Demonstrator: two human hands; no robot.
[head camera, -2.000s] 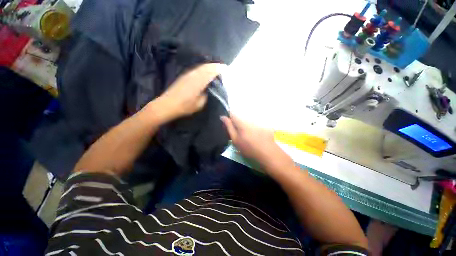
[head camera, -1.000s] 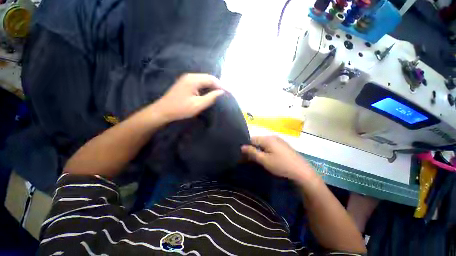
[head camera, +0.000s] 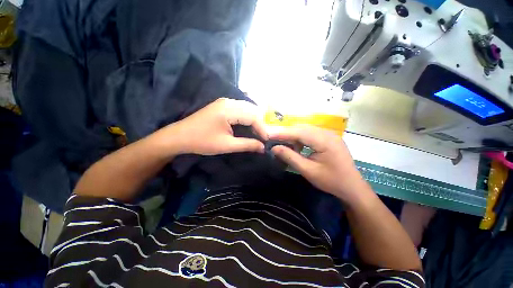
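The dark grey garment (head camera: 152, 73) lies in large soft folds at the left and runs down under my hands toward my lap. My left hand (head camera: 225, 128) pinches a dark edge of it between thumb and fingers. My right hand (head camera: 318, 157) pinches the same small dark folded piece just right of the left fingertips. The two hands' fingertips almost meet. The cloth between them is mostly hidden by the fingers.
The white sewing machine (head camera: 388, 50), with a lit blue display (head camera: 471, 102), stands at the right. Its presser foot area (head camera: 344, 89) is beyond my right hand. A yellow strip (head camera: 315, 120) lies on the bed. A green marked band (head camera: 422, 188) edges the table. Yellow pieces (head camera: 496, 194) hang at the right.
My hands have come together at the cloth edge. The stretched, rounded dark section between them has closed up. My right hand has moved up, and the view has shifted slightly.
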